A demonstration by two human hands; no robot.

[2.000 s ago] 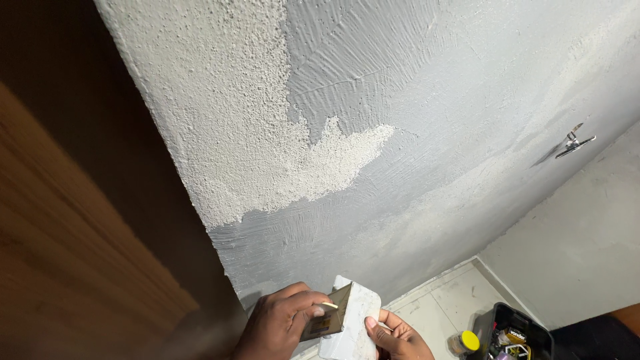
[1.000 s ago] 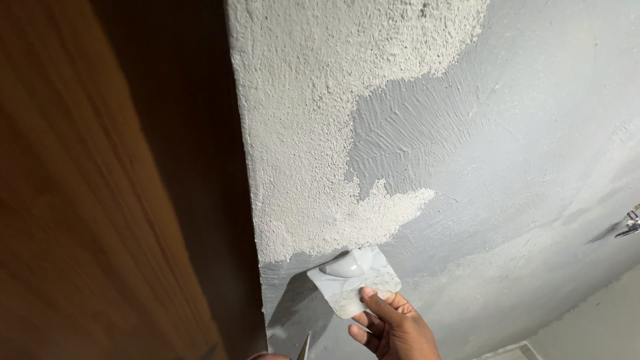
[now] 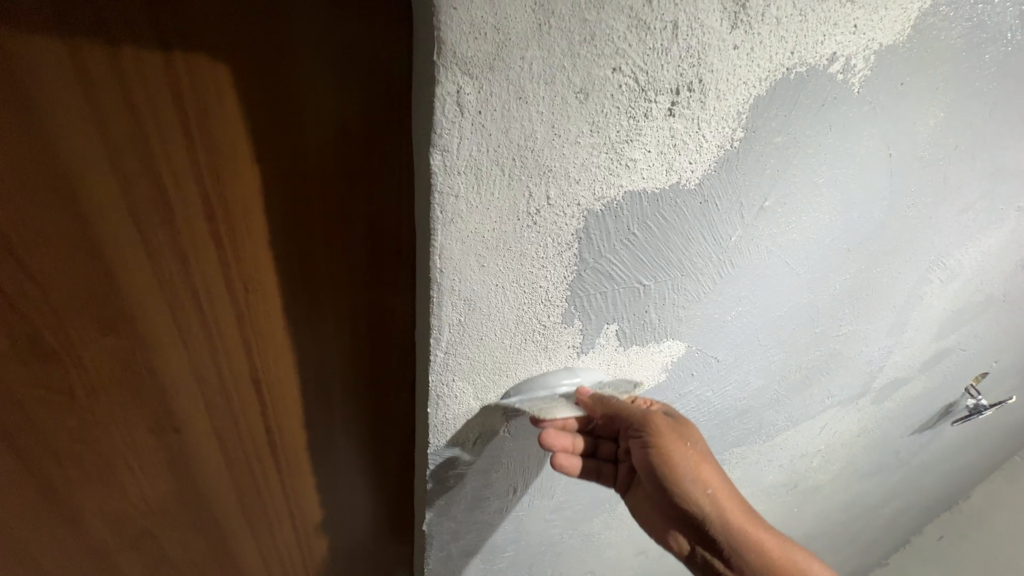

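My right hand (image 3: pixel 640 448) grips a thin whitish flat spreader (image 3: pixel 564 404) between thumb and fingers. A mound of pale grey putty (image 3: pixel 560 382) lies on the spreader's upper face. The spreader is tilted nearly edge-on to the view, close to the wall; whether it touches cannot be told. Behind it, the wall has rough white texture (image 3: pixel 512 240) at the upper left and a smoother grey putty coat (image 3: pixel 808 264) to the right and below. Ridged strokes (image 3: pixel 648 256) mark part of the grey coat. My left hand is out of view.
A brown wood-grained panel (image 3: pixel 160 304) fills the left side, beside the wall's vertical edge (image 3: pixel 424 320). A metal fitting (image 3: pixel 980 406) sticks out from the wall at the right. The wall ends along a slanting corner at the lower right.
Two seconds ago both hands held tools low by the wall. My left hand has since left the view. My right hand has raised the putty-loaded spreader towards the rough patch's lower edge. The view has shifted.
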